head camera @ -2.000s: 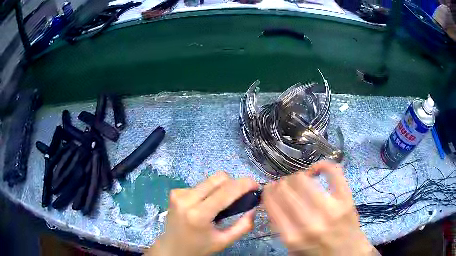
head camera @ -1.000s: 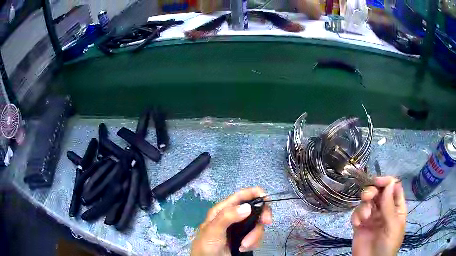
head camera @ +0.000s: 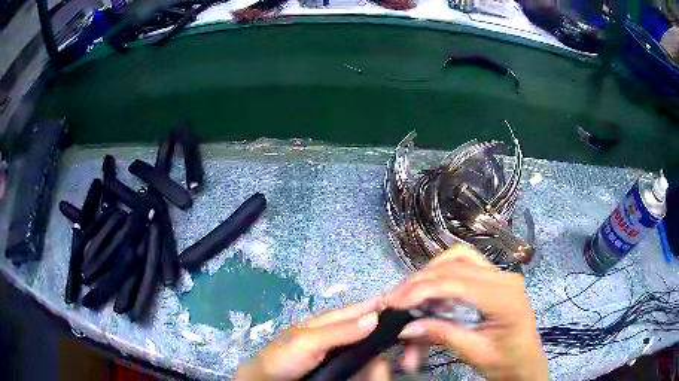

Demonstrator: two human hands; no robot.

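Note:
My left hand [head camera: 320, 344] is closed around a black sleeve [head camera: 362, 350] at the bottom centre. My right hand [head camera: 473, 312] is at the sleeve's upper right end, its fingers pinching a shiny, blurred metal strip [head camera: 456, 311] that meets the sleeve's end. How far the strip is inside cannot be seen. A tangled nest of curved steel bands [head camera: 428, 212] lies just behind my right hand. A loose pile of black sleeves [head camera: 123, 238] lies at the left, with one sleeve [head camera: 223, 232] at its right edge.
A blue-and-white spray can [head camera: 625, 223] stands at the right, a blue stick [head camera: 665, 242] beside it. Thin black wires [head camera: 595, 327] lie at the lower right. A long black block [head camera: 36, 192] is at the far left. Behind runs a green belt [head camera: 298, 89] with a stray black piece [head camera: 482, 64].
My right hand has moved left from the steel bands to the sleeve's end, now with a metal strip. My left hand still holds the sleeve, now tilted. The view has shifted.

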